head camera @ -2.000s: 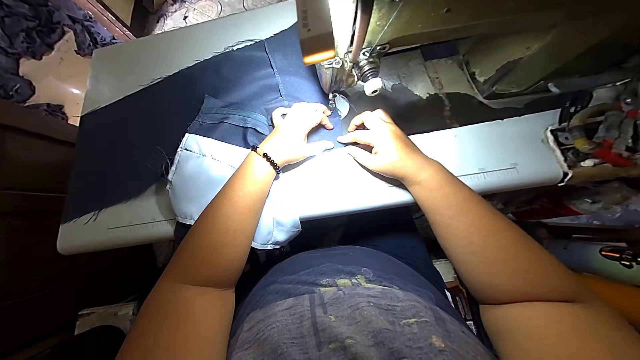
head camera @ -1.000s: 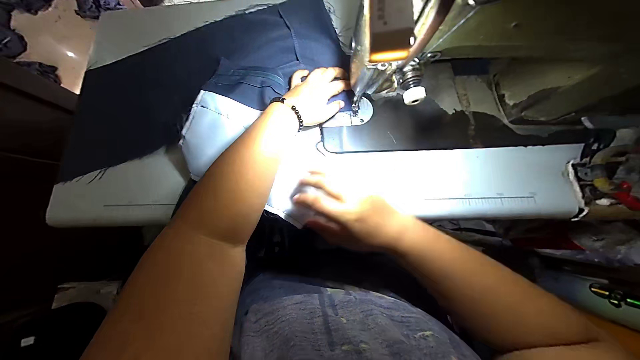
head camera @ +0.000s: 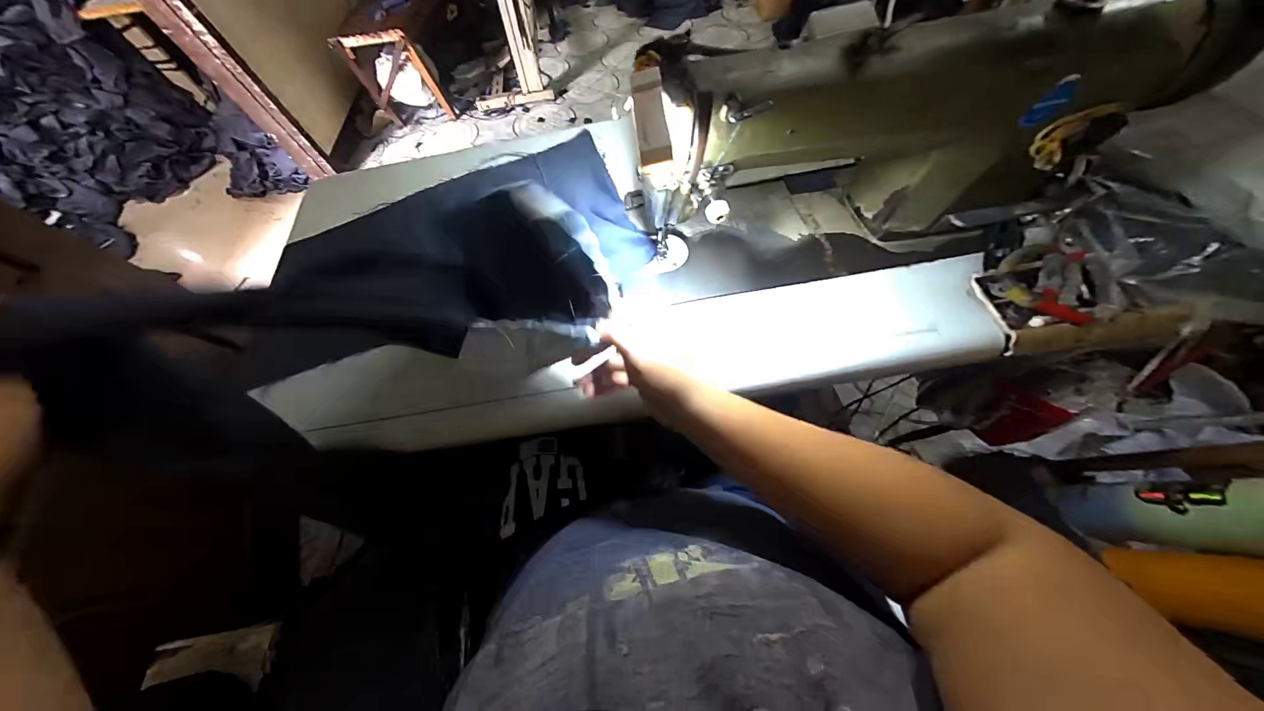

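Dark navy fabric (head camera: 395, 267) stretches across the sewing machine's bed, its left part blurred and lifted past the table's left end. A pale lining edge (head camera: 553, 212) curls up in its middle. My right hand (head camera: 607, 370) pinches the fabric's near edge, just left of and below the lit needle area (head camera: 669, 252). At the far left edge of the view my left hand (head camera: 15, 425) is partly visible and blurred beside the fabric; its fingers are mostly out of view. The sewing machine (head camera: 839, 109) stands behind, its lamp lit.
A tray of tools and scraps (head camera: 1057, 286) lies at the right end of the white table edge (head camera: 839, 326). Heaped dark cloth (head camera: 99, 128) is at the upper left. A wooden stool (head camera: 395, 59) stands behind the table. Scissors (head camera: 1180, 497) lie at the lower right.
My left hand has moved from beside the needle to the far left. The fabric has been drawn leftward and partly lifted, and the pale lining piece no longer lies flat. The view has shifted.
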